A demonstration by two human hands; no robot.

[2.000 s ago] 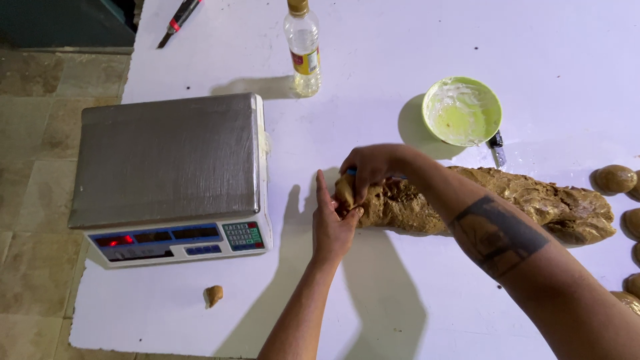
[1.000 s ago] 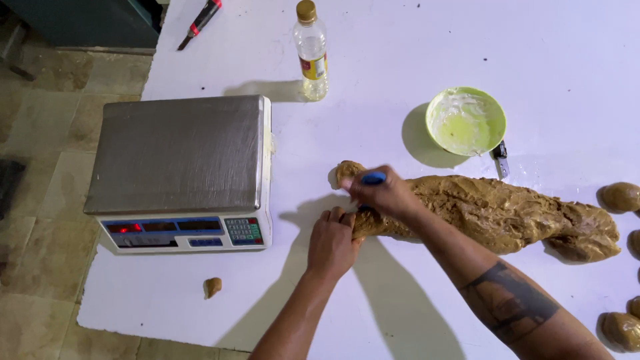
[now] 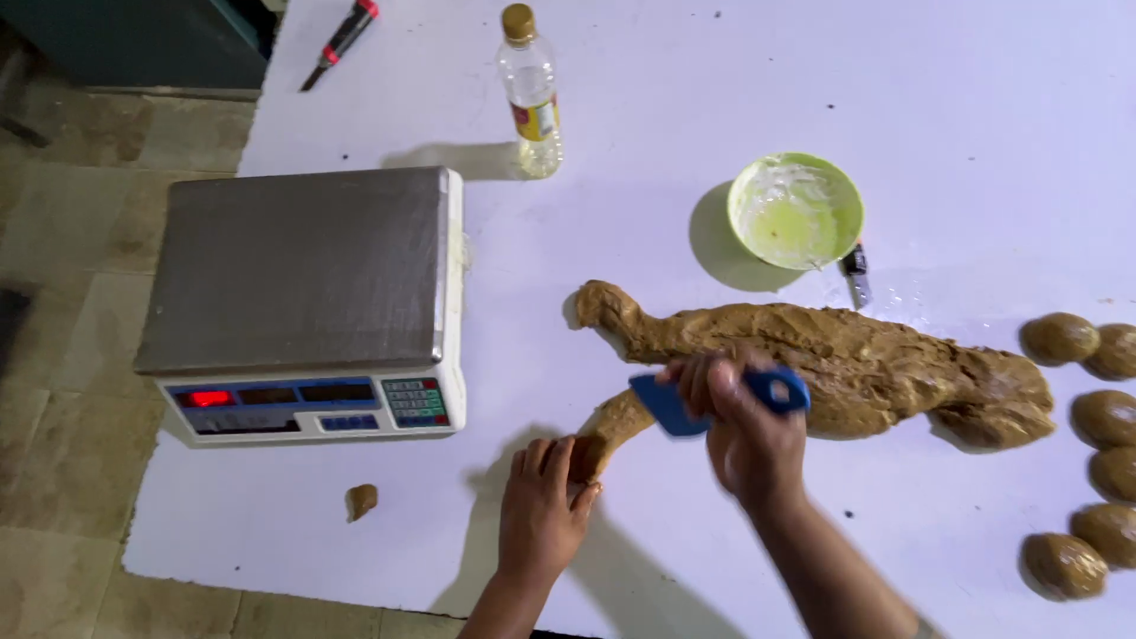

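A long slab of brown dough [image 3: 852,355] lies across the white table, one narrow lobe curling up at its left end. My left hand [image 3: 546,506] grips the lower end of a separate-looking strip of dough [image 3: 621,422]. In my right hand [image 3: 745,426] is a blue scraper [image 3: 666,406], its blade over the upper end of that strip beside the slab. Whether strip and slab still join is hidden by the blade and hand. Several round dough balls [image 3: 1061,337] sit at the right edge. A small dough scrap [image 3: 361,501] lies below the scale.
A digital scale [image 3: 302,266] with a bare metal plate stands at left. Behind are a clear bottle [image 3: 535,106] with a gold cap and a red-and-black knife [image 3: 342,40]. A green bowl [image 3: 794,213] with white residue stands beyond the dough, a black-handled blade [image 3: 856,271] beside it.
The left end of the dough now shows a strip pulled down toward me. My left hand has moved down with its end, and the scraper in my right hand has come into full view.
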